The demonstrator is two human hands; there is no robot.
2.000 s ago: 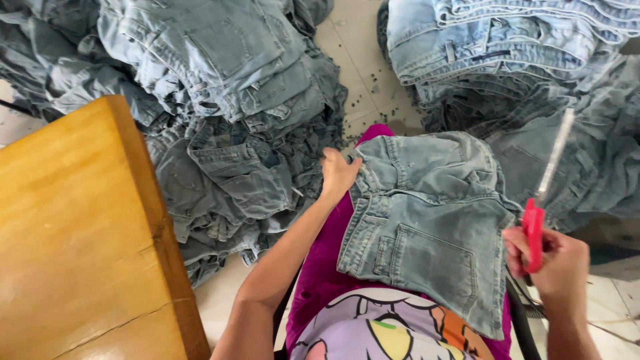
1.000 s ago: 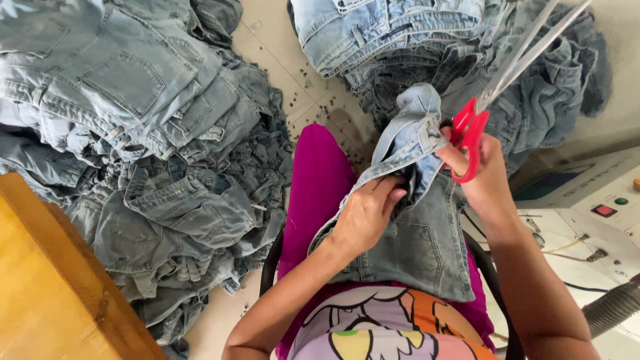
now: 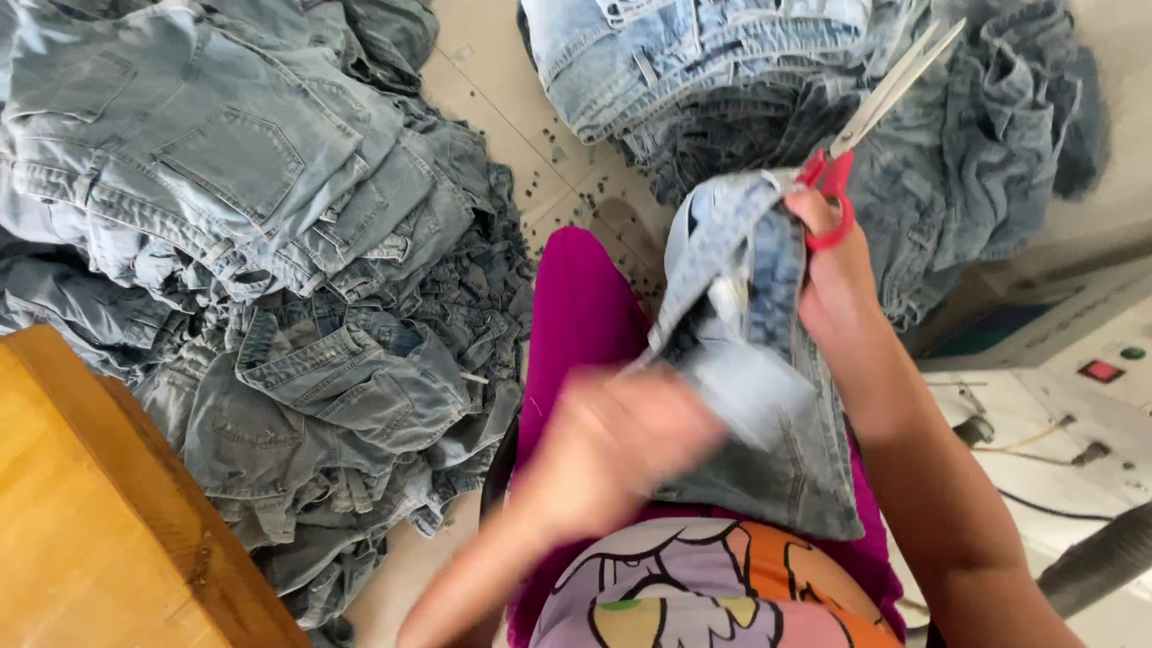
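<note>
A pair of denim shorts (image 3: 792, 468) lies across my lap, its waistband lifted and opened toward the far side. My right hand (image 3: 832, 261) holds red-handled scissors (image 3: 837, 193), the blades pointing up and away with a narrow gap between them, and also pinches the waistband's edge. My left hand (image 3: 630, 441), blurred by motion, is at the near left side of the waistband opening, beside a blurred pale flap of cloth (image 3: 747, 387). Its fingers are too blurred to show whether they grip the denim.
A large heap of denim shorts (image 3: 270, 180) stands at the left, above a wooden tabletop (image 3: 99, 504). Another denim stack (image 3: 702, 54) is ahead at the right. Small dark bits are scattered on the tiled floor (image 3: 504, 99). A white machine with a red button (image 3: 1100, 371) is at the right.
Two seconds ago the shorts lay flat, with the scissors held off to their right. The waistband is now raised in my right hand, and my left hand has moved nearer my body since one second ago.
</note>
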